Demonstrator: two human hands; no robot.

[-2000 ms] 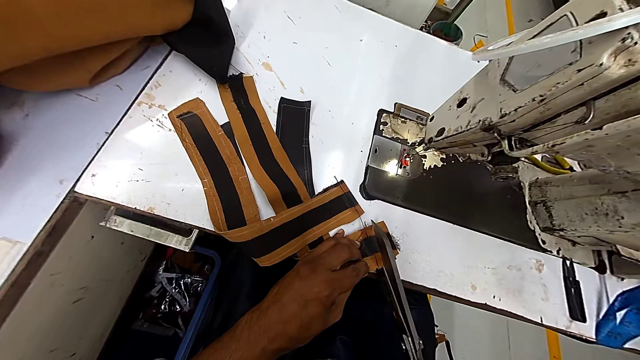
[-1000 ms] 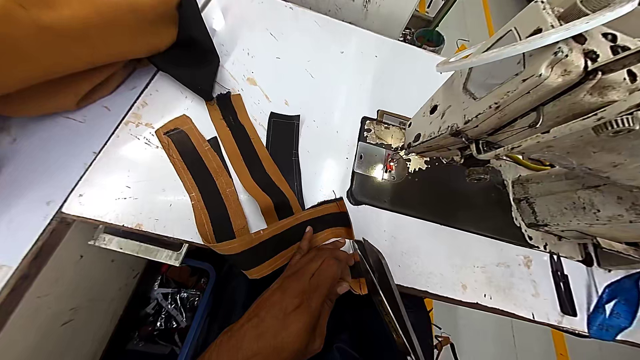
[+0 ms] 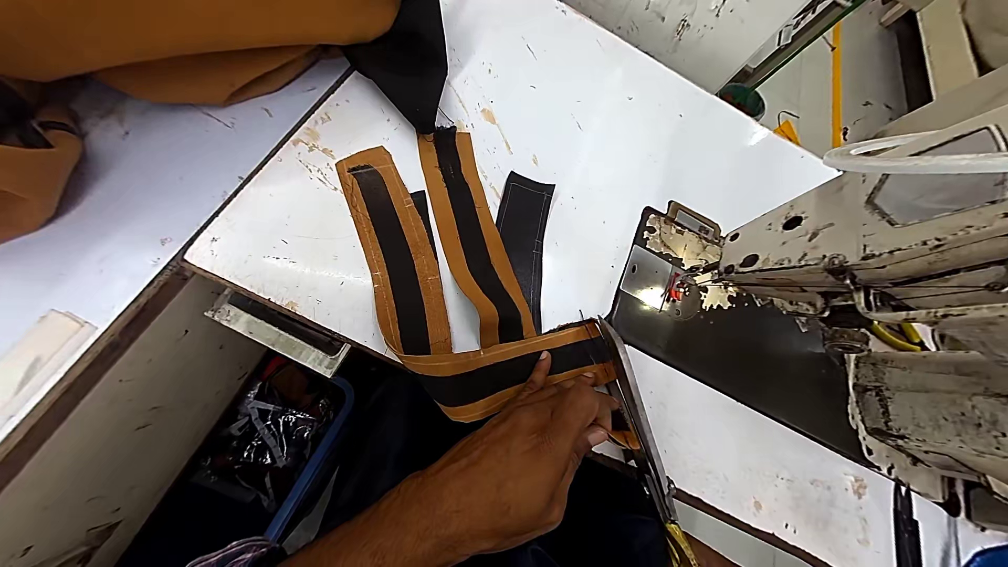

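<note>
My left hand (image 3: 543,449) grips the end of a brown fabric strip with a black centre band (image 3: 496,382) at the table's front edge. The long blades of metal scissors (image 3: 636,409) lie across that strip's right end, just beyond my fingertips. Only a sliver of my right hand (image 3: 703,550) shows at the bottom edge, by the scissors' yellowish handle; its fingers are hidden. Behind, two more brown and black strips (image 3: 472,236) lie on the white table (image 3: 598,157), with a black stitched strip (image 3: 526,228) beside them.
An industrial sewing machine (image 3: 787,276) stands at right, its bed (image 3: 732,354) next to the strips. Brown fabric (image 3: 197,47) and a black piece (image 3: 413,63) lie at upper left. Below the table are an extended metal drawer slide (image 3: 276,331) and a blue bin (image 3: 315,465) with plastic scraps.
The scissor blades have moved to the strip's right end and now lie across it. My left hand still holds the strip.
</note>
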